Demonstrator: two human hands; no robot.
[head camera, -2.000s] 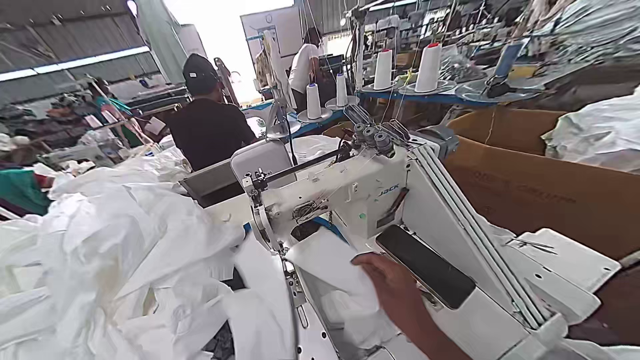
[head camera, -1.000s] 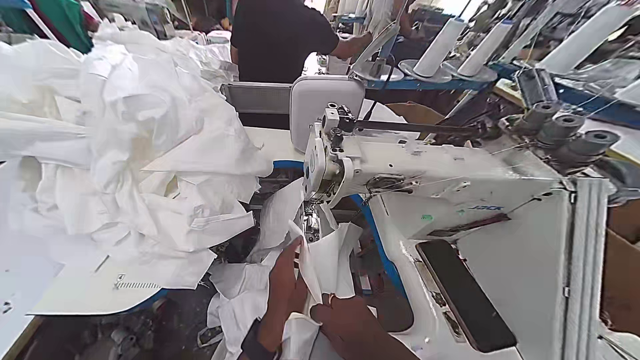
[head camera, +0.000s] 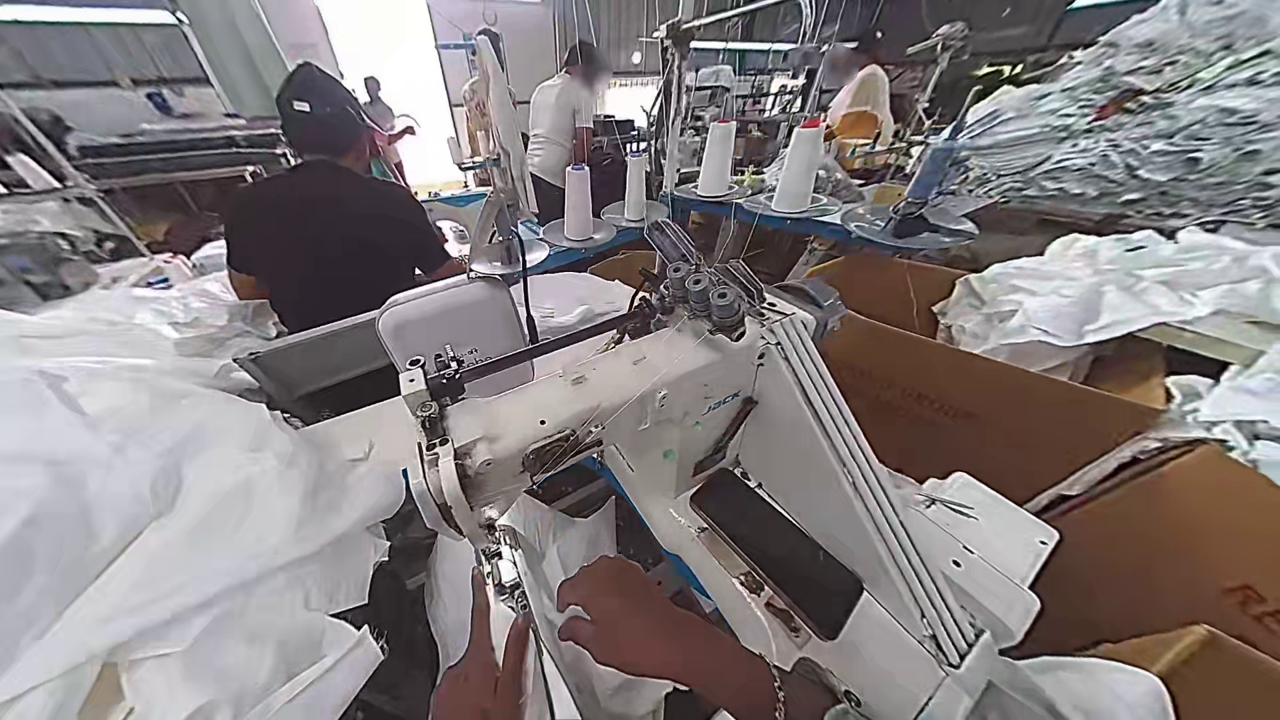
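Note:
A white Jack industrial sewing machine (head camera: 640, 400) stands in the middle, its needle and presser foot area (head camera: 508, 575) low at centre. White fabric (head camera: 565, 540) lies under and around the presser foot. My left hand (head camera: 485, 660) rests on the fabric just below the foot, fingers extended and spread. My right hand (head camera: 615, 615) lies on the fabric to the right of the foot, fingers bent; whether it pinches the cloth cannot be told. A dark smartphone (head camera: 778, 552) lies on the machine bed to the right.
A large heap of white fabric (head camera: 150, 500) fills the left. Thread cones (head camera: 800, 168) stand on a blue-edged rack behind. Cardboard boxes (head camera: 980, 400) holding white cloth are at the right, with scissors (head camera: 948, 503) on a white plate. A co-worker in black (head camera: 335, 230) sits ahead.
My hands, close together on the cloth below the presser foot a second ago, are now apart, the left with its fingers spread. The view has swung back up and right.

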